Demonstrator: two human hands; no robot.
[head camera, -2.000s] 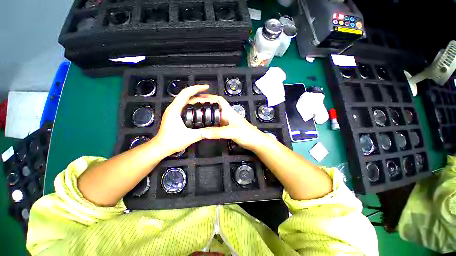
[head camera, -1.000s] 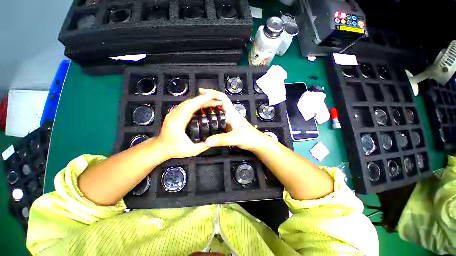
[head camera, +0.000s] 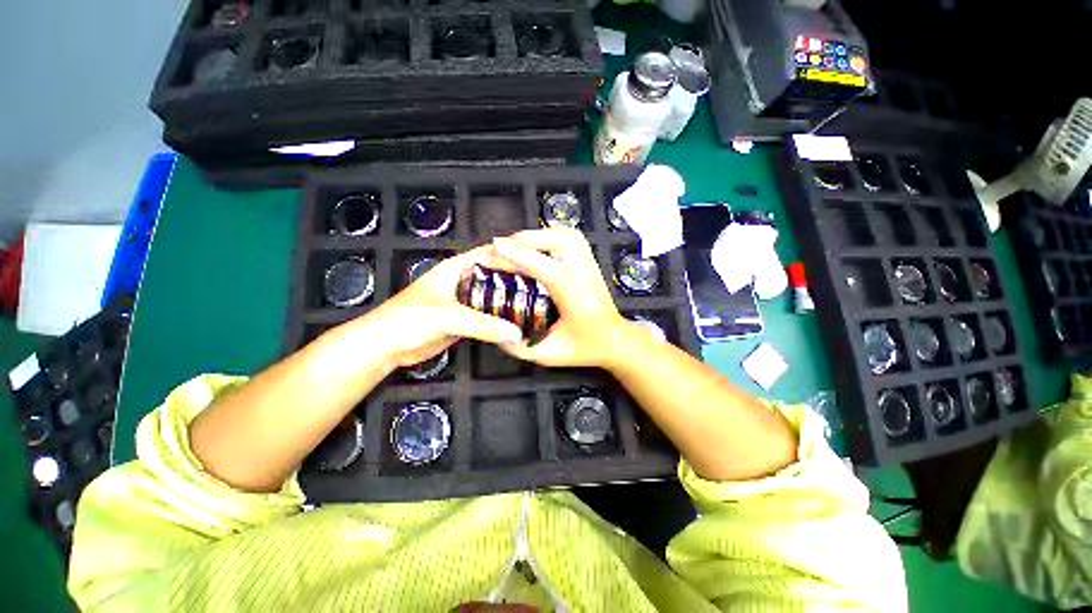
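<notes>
Several round black units with shiny rims (head camera: 508, 302) are held side by side as a stack between my two bare hands, above the middle of the black foam tray (head camera: 479, 478). My left hand (head camera: 434, 314) grips the stack's left end. My right hand (head camera: 572, 299) closes round its right end. The stack is tilted, its right end lower. Round units with glassy faces sit in many of the tray's pockets, one at the lower left (head camera: 419, 432) and one at the lower right (head camera: 587, 418). My hands hide the pockets beneath them.
Stacked foam trays (head camera: 371, 102) stand behind. Whitish bottles (head camera: 635, 110), crumpled wipes (head camera: 654, 210), a smartphone (head camera: 722, 287), a red-capped tube (head camera: 800, 287) and a white label (head camera: 764, 364) lie rightward. Beyond are another filled tray (head camera: 848, 347), a bench device (head camera: 784, 60), a fan (head camera: 1060, 150) and a yellow sleeve (head camera: 1030, 515).
The stack has turned between my hands, from level to tilted with its right end lower. My fingers have shifted round it. Both hands still hold it.
</notes>
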